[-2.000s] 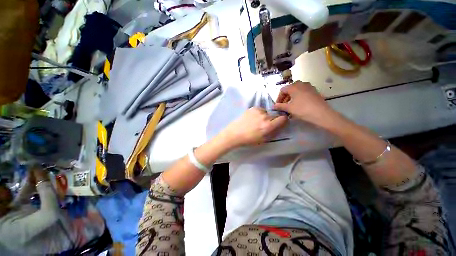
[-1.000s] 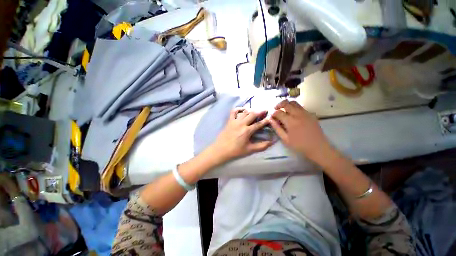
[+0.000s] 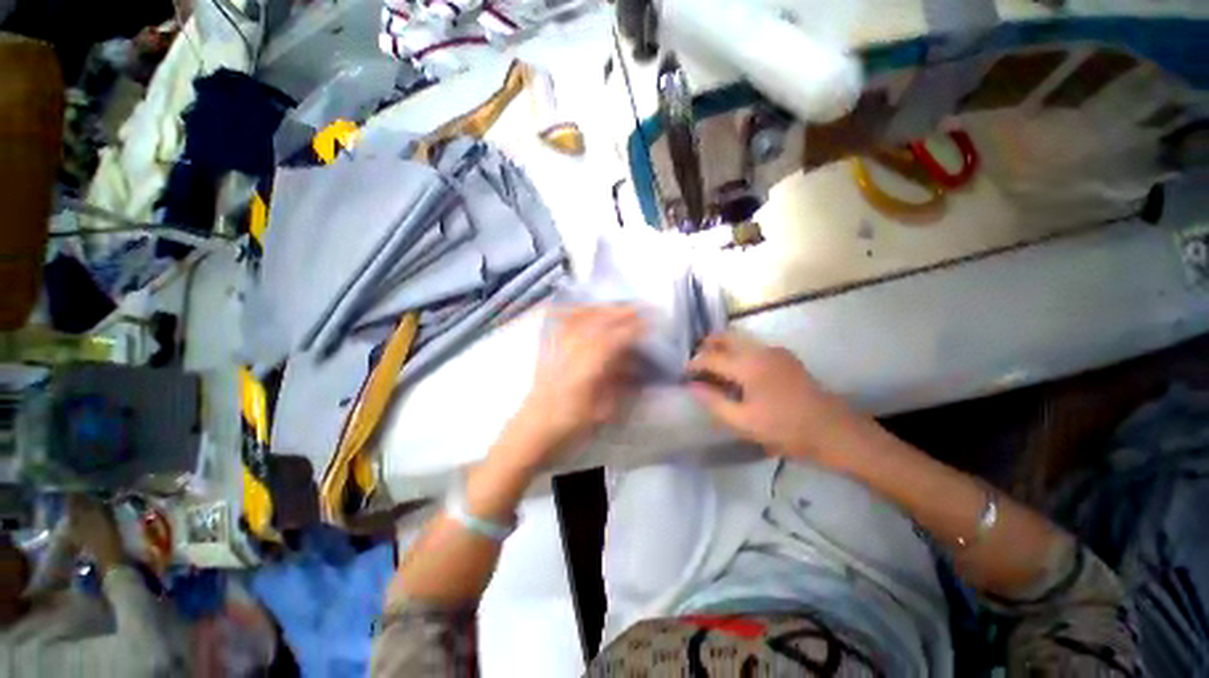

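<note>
A grey garment piece [image 3: 663, 311] lies at the table's front part, just before the needle area of the sewing machine [image 3: 709, 146]. The lamp glare there hides the needle. My left hand [image 3: 590, 364] is blurred and lies on the left part of the piece; its exact grip does not show. My right hand [image 3: 756, 387] holds the piece's near right edge, with the fingers closed at a dark fold. The stack of cut grey pieces [image 3: 411, 252] lies to the left of my left hand.
Scissors with yellow and red handles [image 3: 915, 172] lie right of the needle area. A tan-gold strip [image 3: 378, 404] lies on the stack. Yellow-and-black strips [image 3: 256, 450] line the left edge. White cloth [image 3: 663, 530] covers my lap. Another person's arm [image 3: 100, 543] shows at lower left.
The piece and both hands have come away from the needle area toward the table's front edge. My left hand has moved left, apart from my right hand. The view has shifted slightly.
</note>
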